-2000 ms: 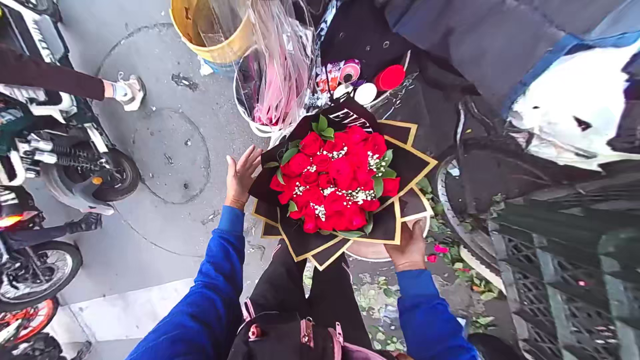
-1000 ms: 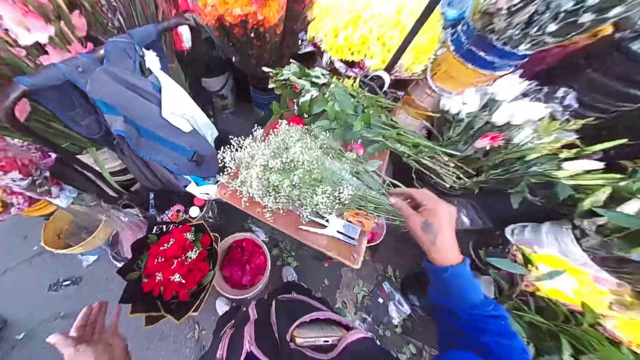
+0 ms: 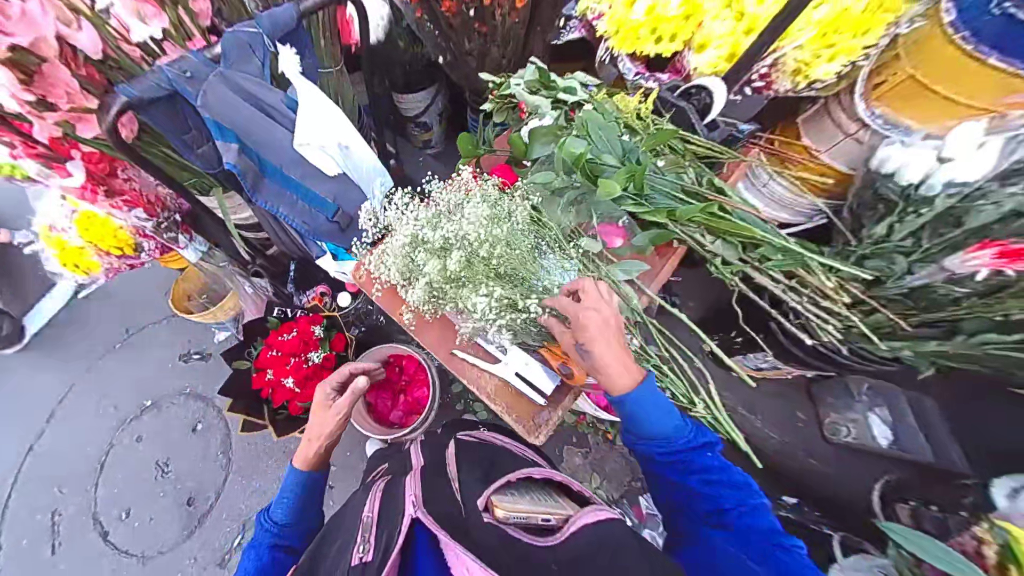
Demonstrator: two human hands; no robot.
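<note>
My right hand [image 3: 588,328] is over the near edge of a bunch of baby's breath [image 3: 472,252], fingers bent; whether it grips a stem I cannot tell. The bunch lies on a reddish-brown board [image 3: 512,408], beside a white, scissor-like tool [image 3: 512,370] and an orange-handled tool [image 3: 562,364]. My left hand [image 3: 340,404], fingers partly curled and holding nothing visible, hovers by a bucket of dark pink petals [image 3: 400,392]. Left of it, the red rose bouquet [image 3: 294,364] in black, gold-edged wrapping stands on the ground.
Leafy stems [image 3: 704,200] stretch across the board's back and right side. A blue backpack [image 3: 256,136] hangs at the left behind it. A yellow bucket [image 3: 204,294] stands on the pavement, and pink gladioli [image 3: 56,64] rise at upper left. A phone [image 3: 532,506] sits in my bag's pocket.
The bouquet was between my hands two seconds ago and stands on the ground in both later frames. Since one second ago, my right hand has moved onto the baby's breath and my left toward the petal bucket.
</note>
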